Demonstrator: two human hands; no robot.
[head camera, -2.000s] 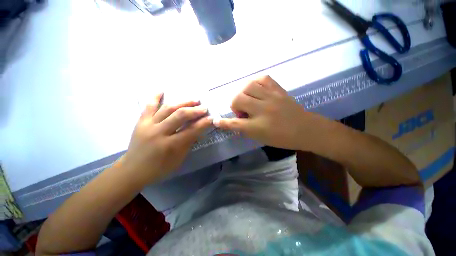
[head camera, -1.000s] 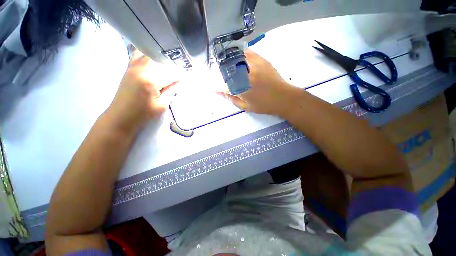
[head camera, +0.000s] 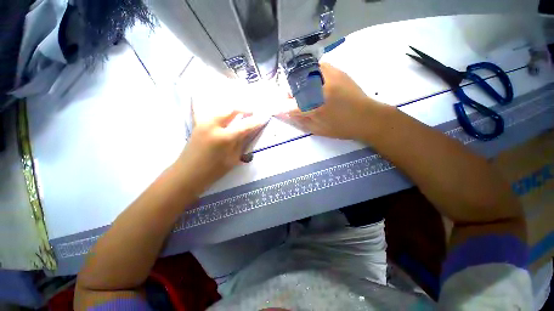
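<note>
The sewing machine head [head camera: 243,30] stands over the white table, with a strong glare around its needle area. My left hand [head camera: 222,143] lies left of and below the needle area, fingers pointing toward it. My right hand [head camera: 334,109] reaches in from the right, partly behind the grey-blue rounded attachment [head camera: 305,88]. The fingertips of both hands come close together below the needle area. Glare washes out any fabric between them, so I cannot tell what they hold.
Scissors with blue handles [head camera: 465,82] lie on the right. The ruled grey edge [head camera: 291,188] runs along the front. Crumpled fabric and dark fringe [head camera: 109,24] are at the upper left. A yellow-gold strip [head camera: 30,176] lies at the left end. A cardboard box [head camera: 534,182] is below right.
The view has shifted, moving the scene rightward. My left hand has come down and closer to my right hand, now covering part of the curved bed-plate outline. My right hand stays beside the attachment.
</note>
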